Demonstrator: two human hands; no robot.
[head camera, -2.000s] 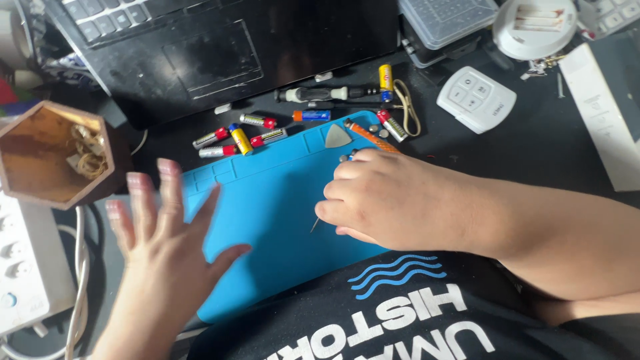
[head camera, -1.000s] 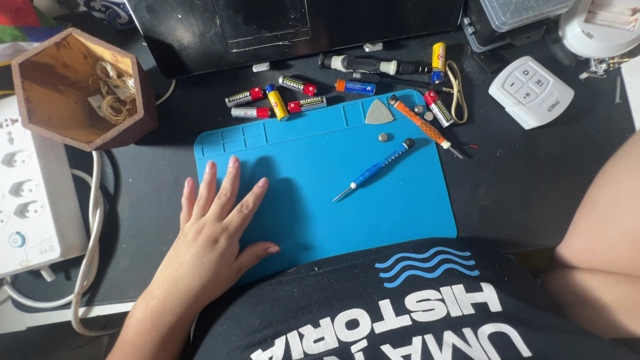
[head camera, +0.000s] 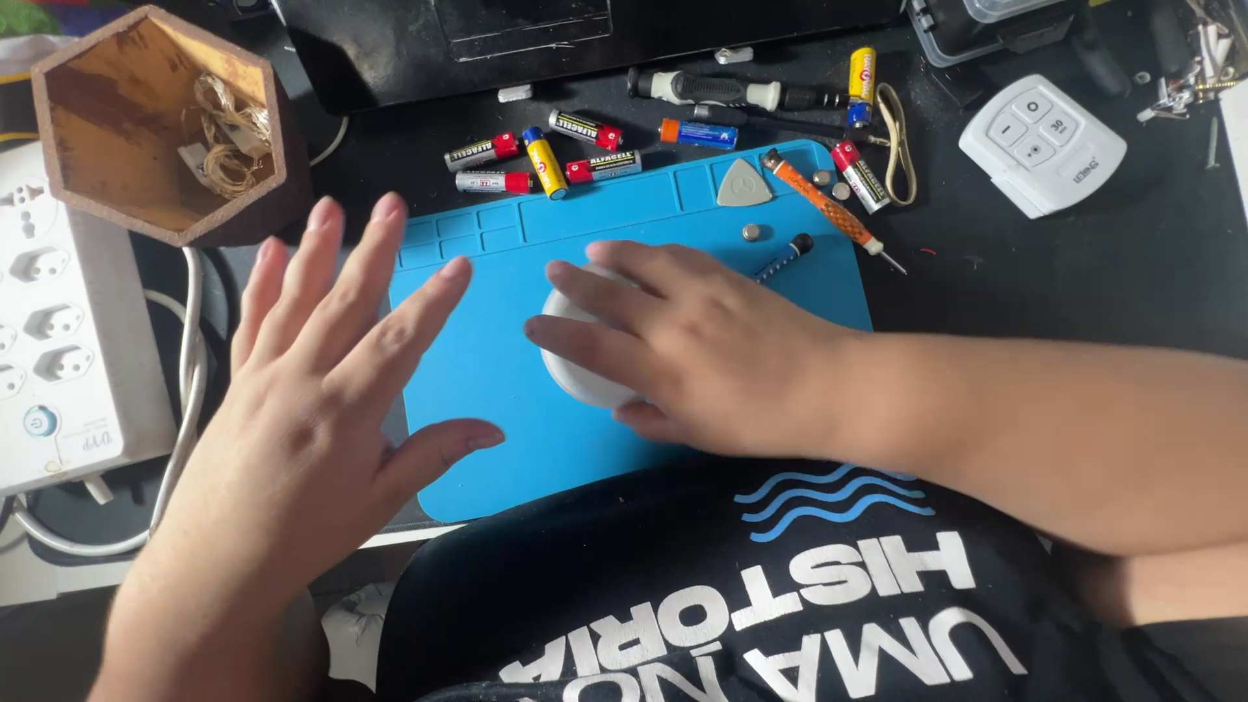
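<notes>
My right hand (head camera: 673, 341) grips a round white plastic device (head camera: 575, 366) from above, over the blue silicone work mat (head camera: 487, 390). To the left, my left hand (head camera: 341, 370) is spread with nothing in it, over the mat's left edge. Beyond the right hand a blue precision screwdriver (head camera: 785, 257) shows only its handle end. A button cell (head camera: 751, 232) lies near it. An orange screwdriver (head camera: 824, 200) crosses the mat's top right corner beside a triangular pick (head camera: 744, 185).
Several AA-type batteries (head camera: 495, 182) lie along the mat's far edge, below a black laptop (head camera: 390, 49). A hexagonal wooden box (head camera: 166, 219) and a white power strip (head camera: 88, 390) stand left. A white remote (head camera: 1043, 146) and loose screws (head camera: 1194, 88) are at right.
My right hand has come back over the mat, now with the round white device. The blue screwdriver, in full view a second ago, is partly covered. My left hand stays spread.
</notes>
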